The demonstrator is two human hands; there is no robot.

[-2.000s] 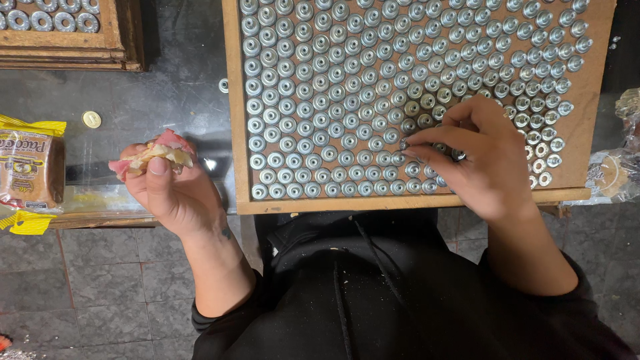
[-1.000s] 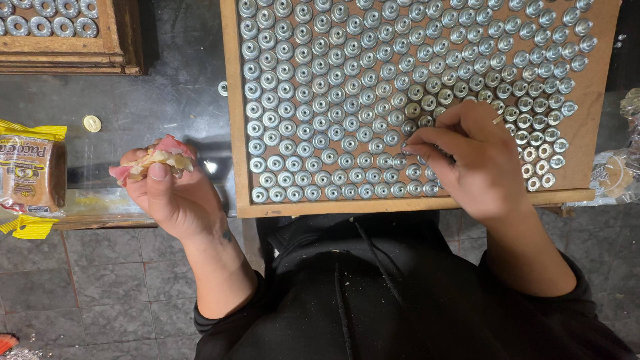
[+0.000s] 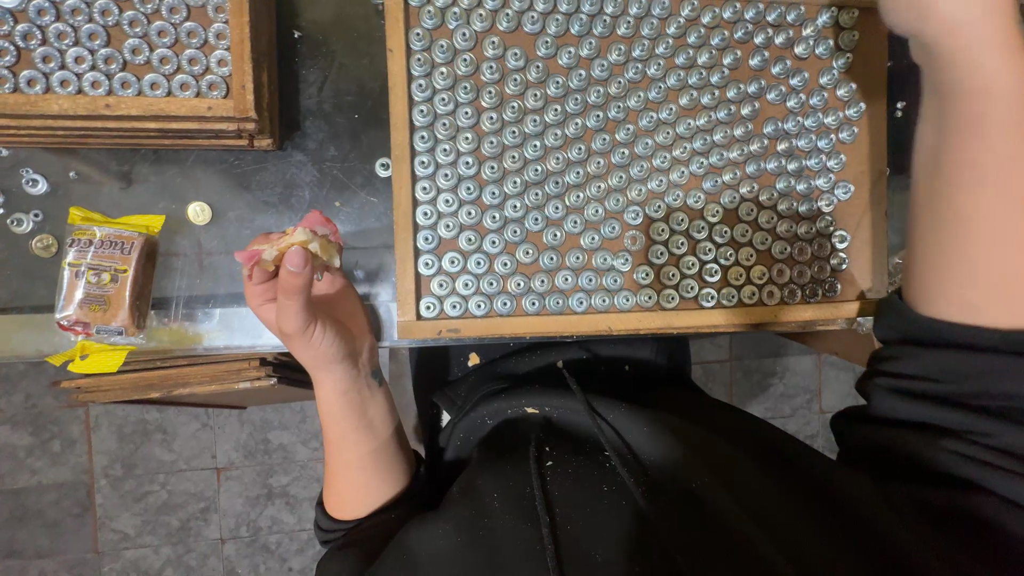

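Observation:
My left hand holds a partly eaten piece of bread with pink filling, pinched between thumb and fingers, left of the tray. A shallow wooden tray holds rows of small round metal parts, most with a raised centre. Near its lower right, some of the parts lie in shadow. My right hand is at the top right corner, beyond the tray's right side; its fingers are cut off by the frame, so what it holds is hidden.
A stack of wooden trays with metal rings stands at the upper left. A wrapped paçoca sweet lies on the dark table, with a brass-coloured disc and loose metal parts near it. Thin boards jut out below the table edge.
My right hand has left the parts at the tray's lower middle and moved up and right to the frame's edge. My left hand still holds the bread.

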